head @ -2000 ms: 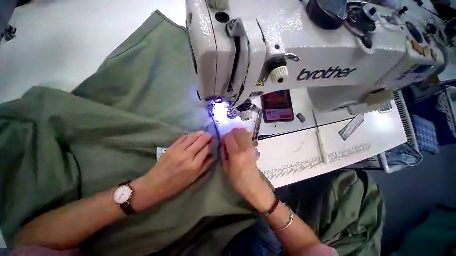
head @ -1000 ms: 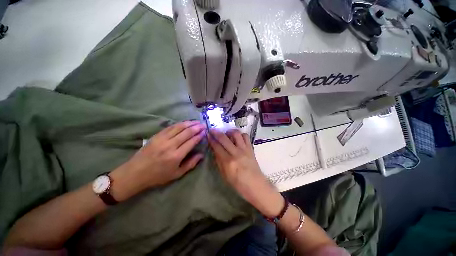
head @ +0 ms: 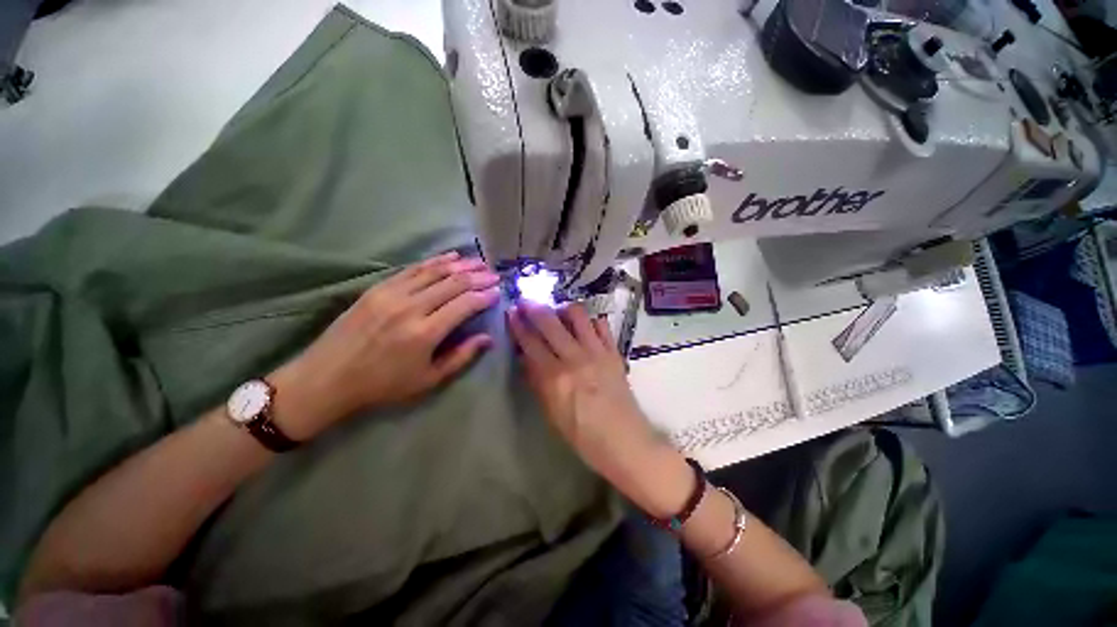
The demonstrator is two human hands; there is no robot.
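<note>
An olive-green garment (head: 282, 245) lies spread over the table left of the needle and down over the lap. The white sewing machine (head: 808, 147) marked "brother" stands over it, with a bright light at the presser foot (head: 537, 285). My left hand (head: 410, 328) lies flat on the cloth just left of the foot, fingers pointing to it. My right hand (head: 576, 386) is in front of the foot with its fingertips on the cloth edge at the needle area. The needle and the fold under my right fingertips are hidden by glare and fingers.
A dark phone-like rectangle (head: 681, 279) with a red and pink screen lies under the machine arm, a small dark piece (head: 739, 303) beside it. A slim grey item (head: 865, 328) lies further right. A pale crate (head: 998, 367) with blue cloth stands right. More green cloth (head: 857, 521) hangs at the lap.
The cloth has moved up toward the machine. My left hand has slid up and left, and the small white label beside it no longer shows. My right hand stays near the foot, its fingers straighter.
</note>
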